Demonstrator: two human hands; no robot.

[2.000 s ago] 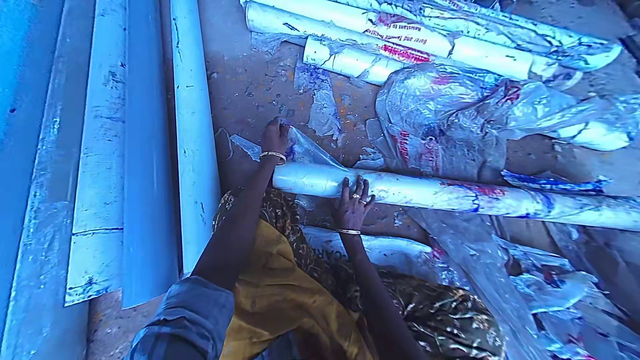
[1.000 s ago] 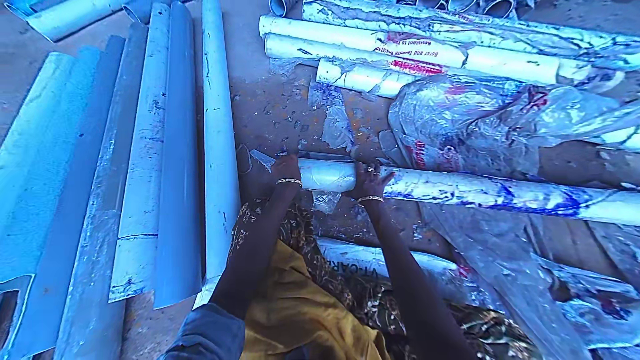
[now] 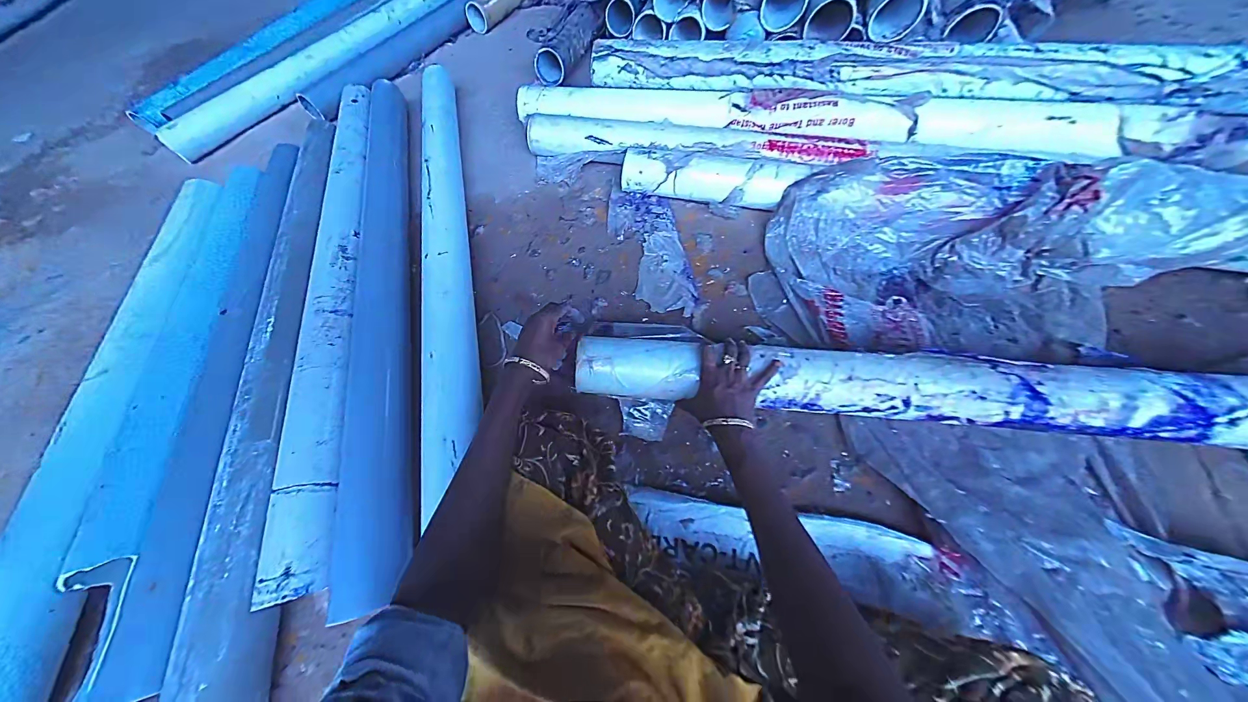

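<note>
A white roll wrapped in clear plastic film [image 3: 639,368] lies crosswise in front of me, its left end near my left hand. Smeared blue marks run along the long pipe-like length [image 3: 975,388] to the right. My left hand [image 3: 548,336] is closed on a bit of clear film just beyond that left end. My right hand [image 3: 726,382] rests over the roll with its fingers spread across the top, a ring on one finger. Loose film stretches above the roll between the hands. Both wrists wear bangles.
Long white and grey pipes [image 3: 380,341] lie side by side on the left. More white pipes [image 3: 819,117] lie at the upper right, with open tube ends [image 3: 829,18] behind. Crumpled clear plastic [image 3: 936,253] covers part of the right side. A wrapped pipe [image 3: 809,536] lies near my lap.
My right hand has moved from below the roll to over its top. My left hand stays by the left end. The view has shifted to show more of the floor ahead and left.
</note>
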